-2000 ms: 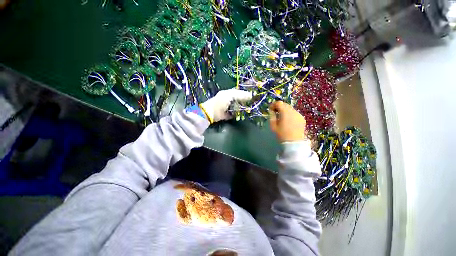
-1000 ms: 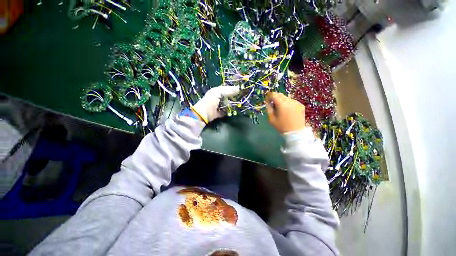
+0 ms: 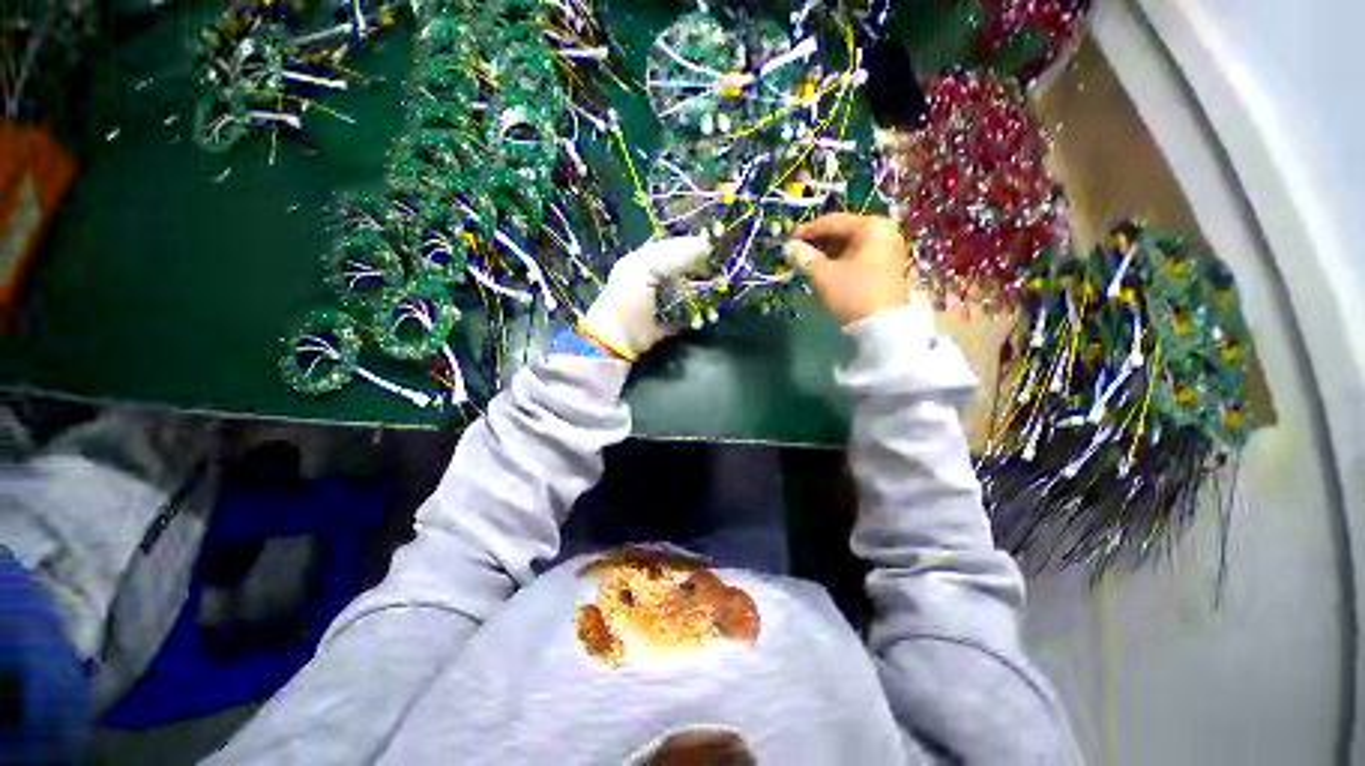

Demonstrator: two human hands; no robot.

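Observation:
My left hand (image 3: 651,295), in a white glove with a yellow-orange cuff, holds a coil with lead wires (image 3: 701,299) at its fingertips. My bare right hand (image 3: 849,267) is at the right side of this coil, thumb and forefinger pinched together at the wires. Whatever is between those fingertips is too small to tell. Green ring coils (image 3: 692,63) with white and yellow wires lie just beyond my hands. A pile of small red parts (image 3: 981,187) lies to the right of my right hand.
Long rows of overlapped green coils (image 3: 487,150) lie left on the green bench top (image 3: 165,322). A small coil group (image 3: 240,75) is farther left. A coil bundle (image 3: 1183,322) is at right, dark wires over the edge. An orange object (image 3: 30,202) is far left.
The camera view has turned and shifted, so the bench contents sit differently in the picture. Both hands remain at the coil; my right fingertips are still pinched beside it.

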